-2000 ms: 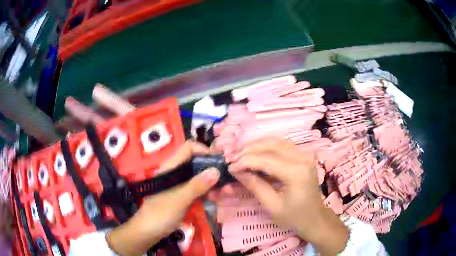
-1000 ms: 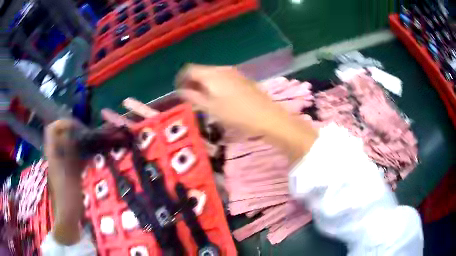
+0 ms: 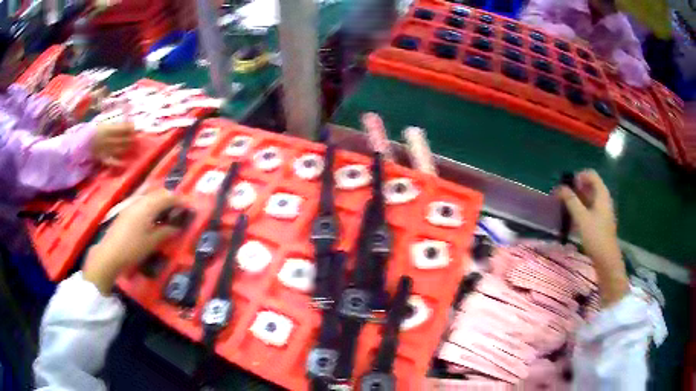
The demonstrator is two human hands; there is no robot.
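A red compartment tray (image 3: pixel 301 145) lies slanted in front of me, with white watch cases (image 3: pixel 282 205) in its pockets. Several strapped black watches (image 3: pixel 355 302) lie across it. My left hand (image 3: pixel 137 233) is over the tray's left end, blurred, its fingers closed around a small dark watch case (image 3: pixel 174 217). My right hand (image 3: pixel 594 210) is raised at the right, beyond the pink straps, pinching a dark strap (image 3: pixel 566 206) that hangs down.
Pink watch straps (image 3: pixel 504 317) are piled right of the tray. Two pink straps (image 3: pixel 418 149) stand at its far edge. A red tray of black cases (image 3: pixel 488 57) sits on the raised green platform. At left, a person in a pink sleeve (image 3: pixel 46 145) works over another red tray (image 3: pixel 65 248).
The view has swung left, showing more of the tray and the person at left. My hands, together two seconds ago, are now far apart. The right hand now has a dark strap.
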